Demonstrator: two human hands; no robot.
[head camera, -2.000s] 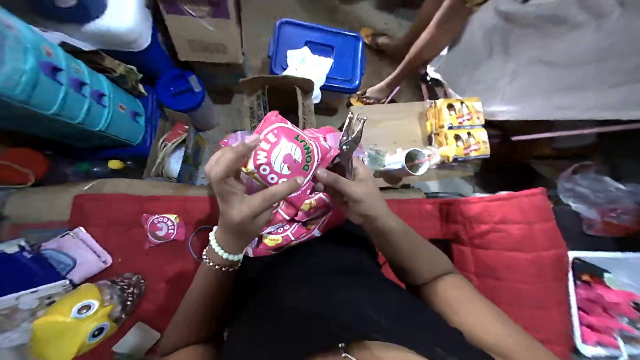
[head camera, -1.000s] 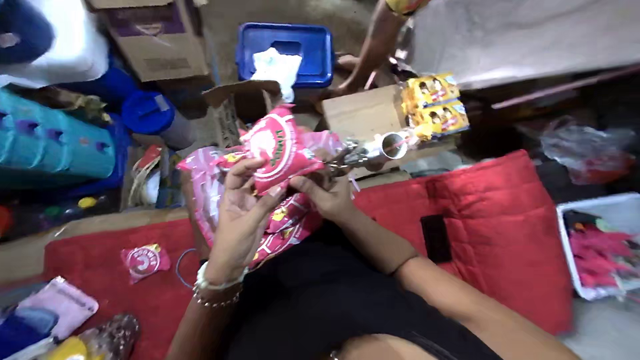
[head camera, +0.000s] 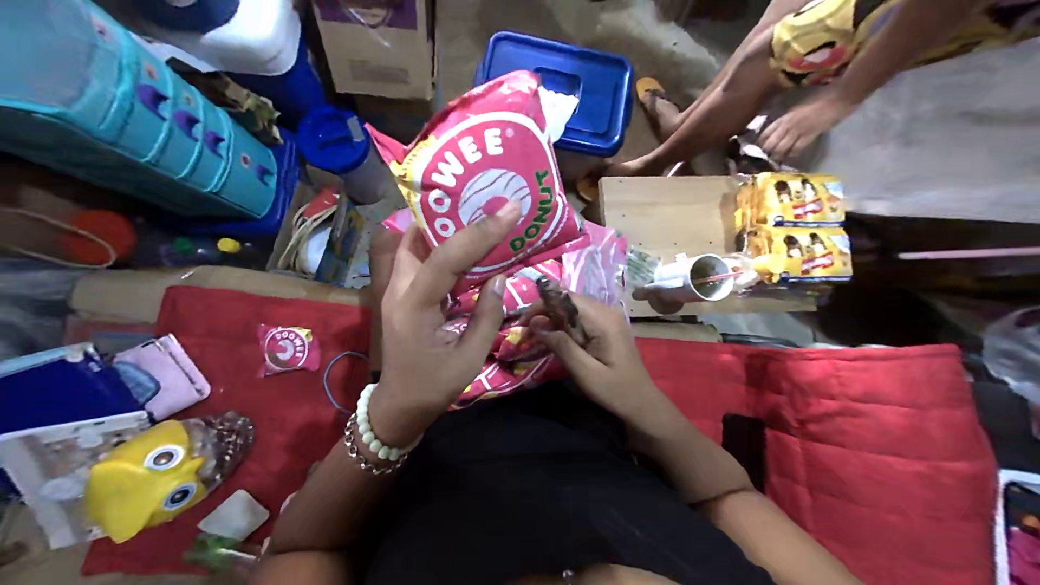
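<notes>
My left hand holds up a pink Doowee Donut packet, thumb on its printed front. Below it, over my lap, lie several more pink packets in a clear pink-tinted plastic bag. In my right hand is a small dark object, pinched between thumb and fingers close to the bagged packets; what it is cannot be told from this frame. A single smaller-looking pink packet lies on the red cloth to the left.
Red padded cloth spreads at both sides. Ahead are a white cup, yellow packs on a wooden board, and a blue-lidded box. A yellow toy-like item lies left. Another person's hand and legs are upper right.
The packet in my left hand is held higher and turned. My right hand has moved off it, down to the bagged packets. The other person's hand has come into view at the upper right.
</notes>
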